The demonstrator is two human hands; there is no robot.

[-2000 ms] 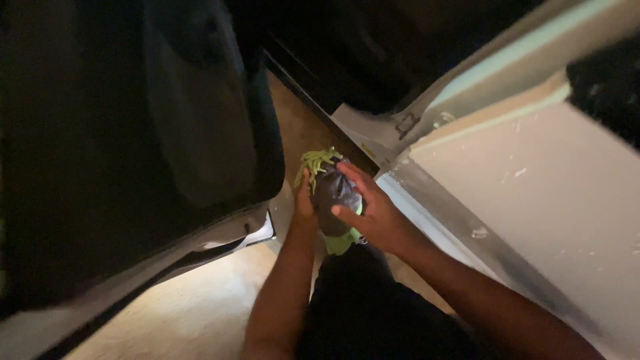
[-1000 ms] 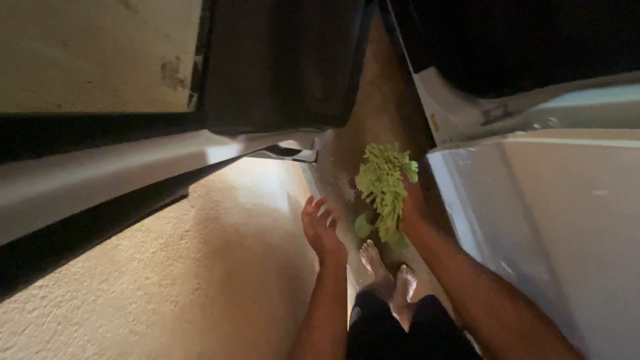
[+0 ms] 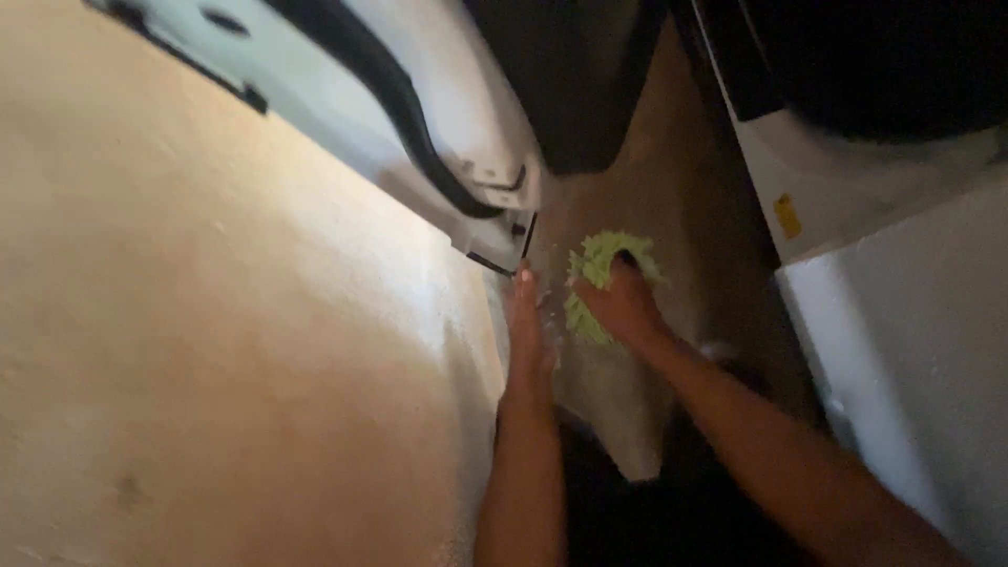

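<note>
A green chenille microfiber mitt or cloth [image 3: 589, 324] is in my right hand [image 3: 622, 303], low between the open car door and the car body. The fingers are bent over its shaggy strands, and a small dark patch shows near its upper part. To the left of it, my left hand [image 3: 526, 315] is extended and narrow to the view, holding nothing visible. Its fingertips are near the lower corner of the white car door [image 3: 500, 102]; blur hides whether they touch it.
A pale rough wall [image 3: 236, 331] fills the left side. On the right is the white car body [image 3: 906, 331] with a yellow label [image 3: 787, 216] by the dark door opening. Brownish floor [image 3: 614, 394] shows between the door and the car.
Two seconds ago both my hands were on the mitt; one second ago my left hand was apart from it. Now my left hand is near the door's lower corner. The view has shifted strongly.
</note>
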